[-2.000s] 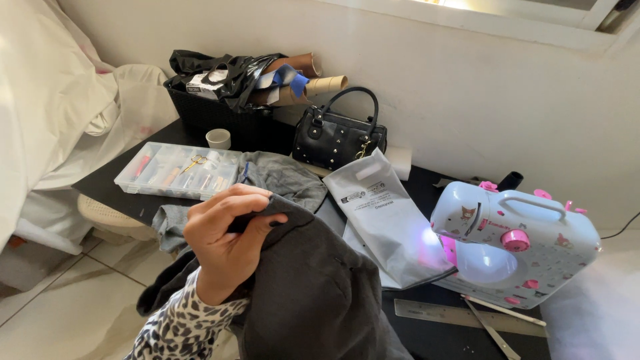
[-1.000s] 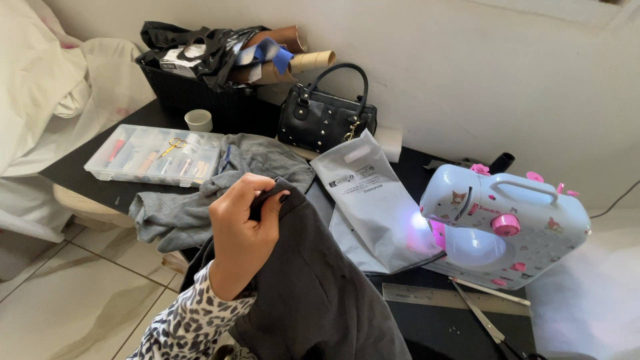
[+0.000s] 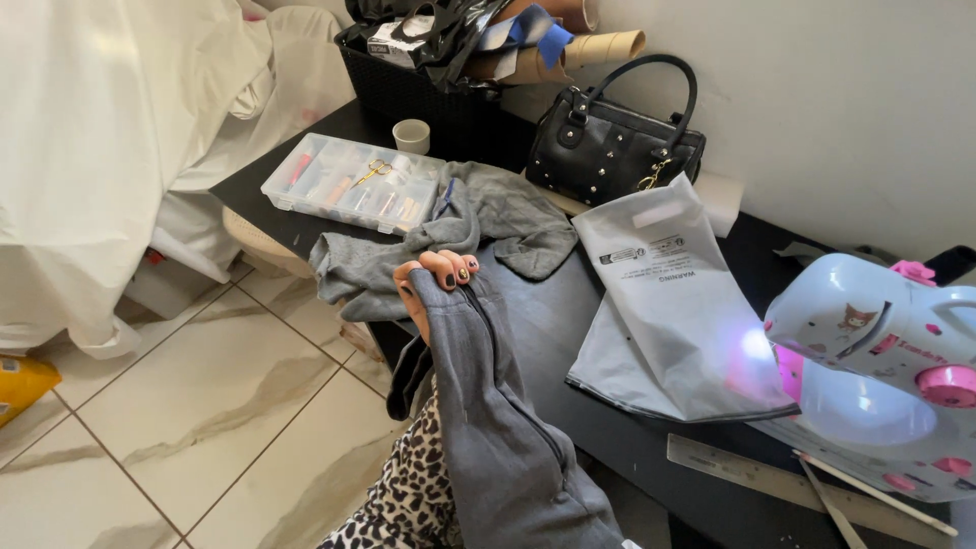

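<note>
A dark grey fabric garment [image 3: 496, 427] hangs from my left hand [image 3: 438, 278], which pinches its top edge beside a long black zipper [image 3: 492, 343]. Dark-painted nails show over the edge, and a leopard-print sleeve [image 3: 423, 473] runs down behind the cloth. The lower part of the garment leaves the view at the bottom. Just beyond the hand, a lighter grey cloth [image 3: 526, 221] lies crumpled on the black table [image 3: 633, 450]. My right hand is out of view.
On the table are a clear compartment box [image 3: 358, 183] with gold scissors [image 3: 374, 173] on it, a white cup [image 3: 412, 136], a studded black handbag [image 3: 618, 149], a printed plastic bag [image 3: 671, 305], a ruler [image 3: 732, 465], and a sewing machine [image 3: 877, 328] at right, its lamp lit. A basket [image 3: 396, 84] stands behind.
The garment has turned in my left hand, so that its zipper now faces the camera. My fingertips now show over its top edge. The view has shifted.
</note>
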